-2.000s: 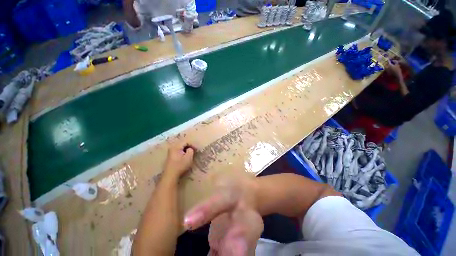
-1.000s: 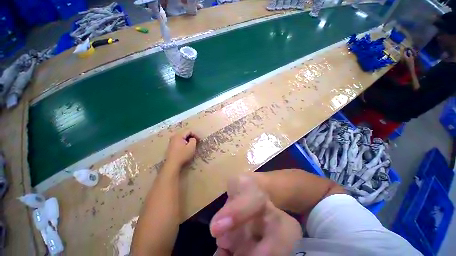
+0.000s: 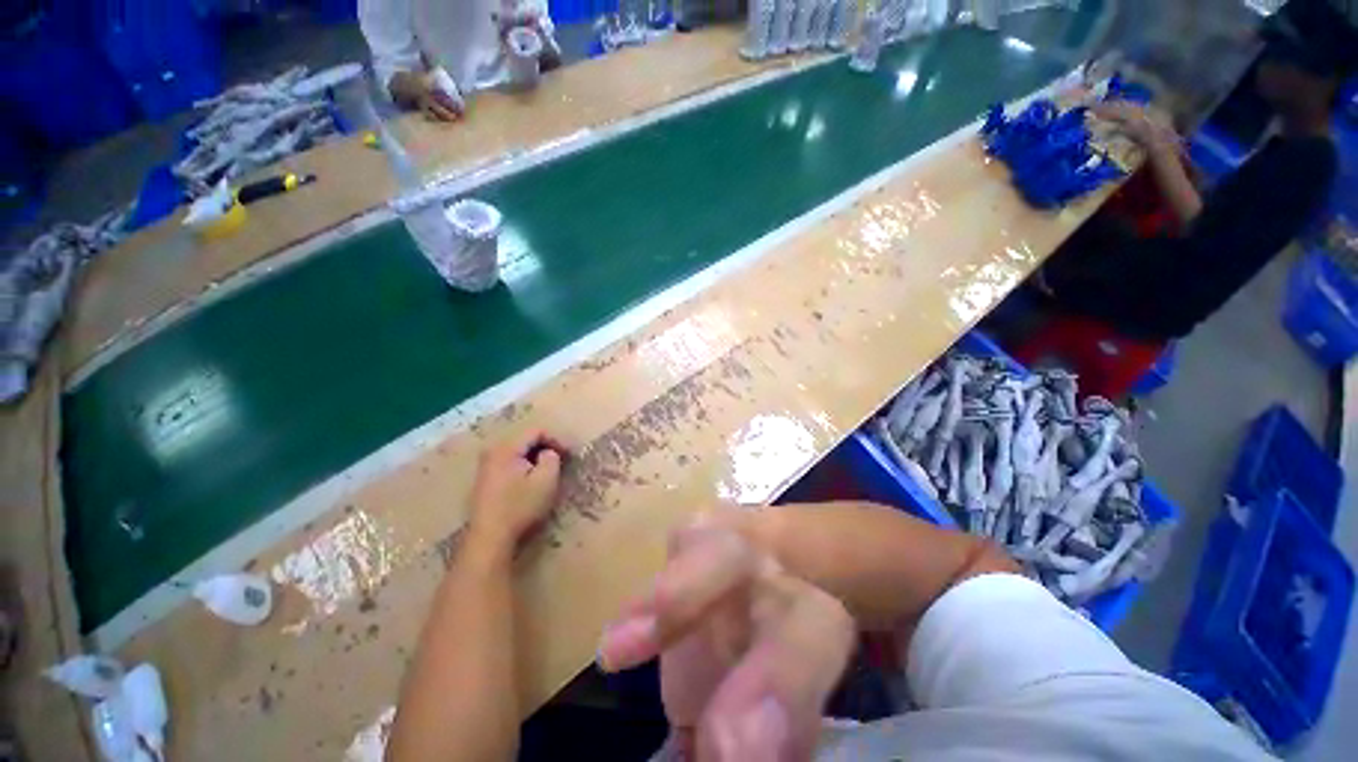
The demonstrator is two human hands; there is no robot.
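My left hand (image 3: 517, 488) rests on the speckled bench (image 3: 641, 506), fingers curled. A dark gap shows by the thumb; whether it holds anything is hidden. My right hand (image 3: 745, 633) is raised close to the camera, blurred, fingers bent and apart, with no object visible in it. Small dark bits (image 3: 655, 424) lie scattered on the bench beyond my left hand. A pale grey arm-and-base unit (image 3: 474, 246) stands on the green belt, its arm leaning up to the left. A white oval-ended piece (image 3: 236, 599) and other white pieces (image 3: 134, 712) lie at the bench's lower left.
A blue bin (image 3: 901, 474) of loose grey arms (image 3: 1028, 462) is below the bench at right. A blue heap (image 3: 1047, 149) lies on the far right bench beside a seated person (image 3: 1236, 223). Another person's hands (image 3: 429, 95) are across the belt. Blue crates (image 3: 1281, 596) stand lower right.
The grey unit has moved left along the belt. A person's hands across the belt show more fully. My right hand has shifted and turned slightly. My left hand stays on the bench.
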